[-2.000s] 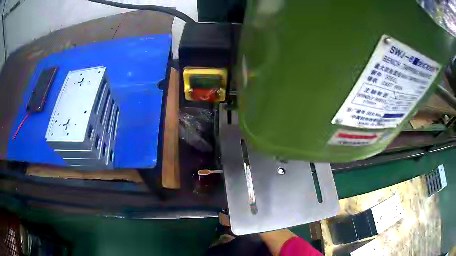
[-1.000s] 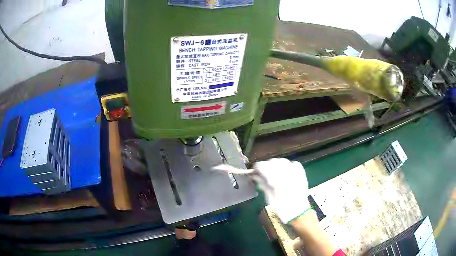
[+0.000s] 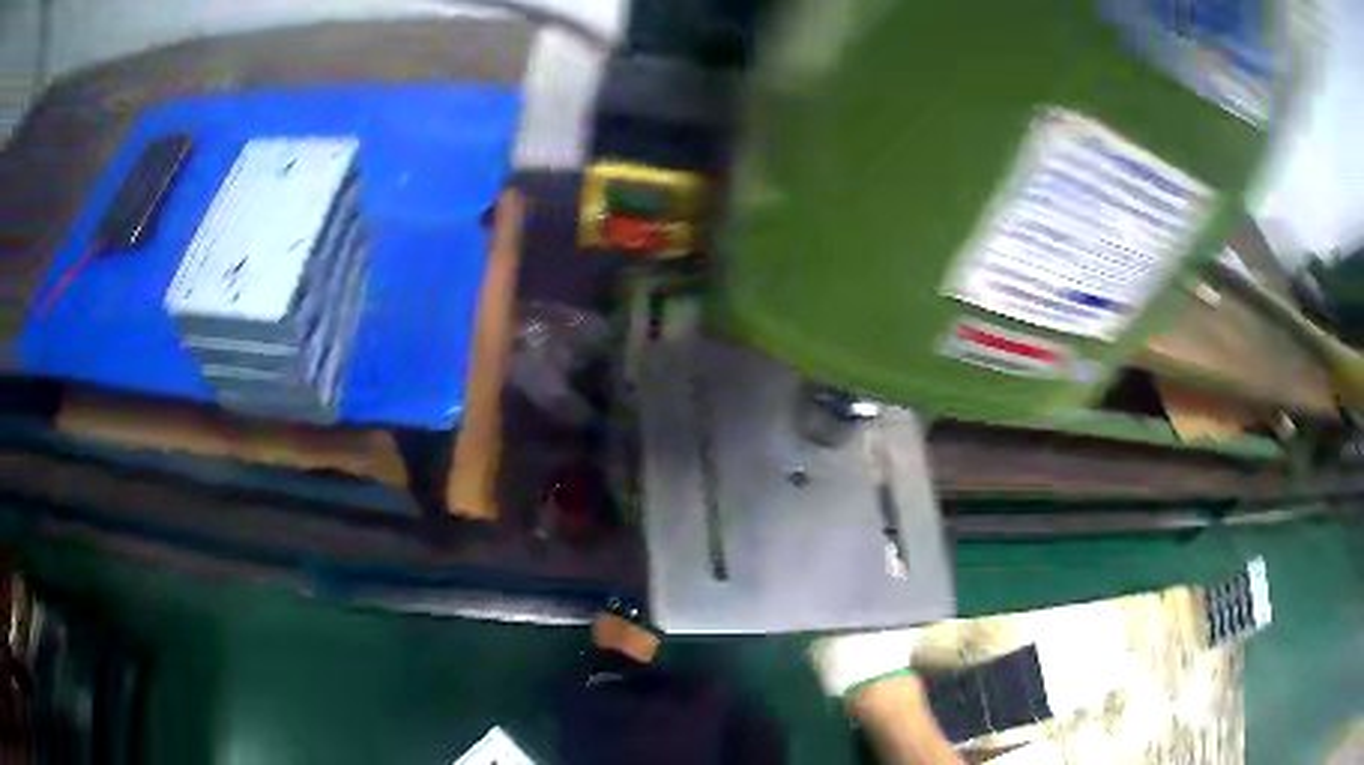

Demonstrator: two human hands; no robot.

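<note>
The tapping machine's green head (image 3: 957, 209) fills the upper right, blurred, with the round steel chuck (image 3: 841, 410) under it. The grey slotted machine table (image 3: 793, 508) carries no part. My right hand (image 3: 871, 661), in a white glove with a green cuff edge, is just below the table's front right corner, partly hidden and blurred; its fingers cannot be made out. My left hand is not in view. A white corner of a sheet-metal part (image 3: 494, 747) shows at the bottom edge.
A stack of silver sheet-metal parts (image 3: 269, 224) and a dark slim object (image 3: 145, 191) lie on the blue sheet (image 3: 434, 150) at left. Plywood (image 3: 1137, 658) at lower right bears dark and silver parts. A yellow switch box (image 3: 640, 209) is behind the table. Green floor lies below.
The view has swung left, so the machine appears further right. My right hand has moved from beside the machine table to below its front corner. A white part corner has appeared at the bottom.
</note>
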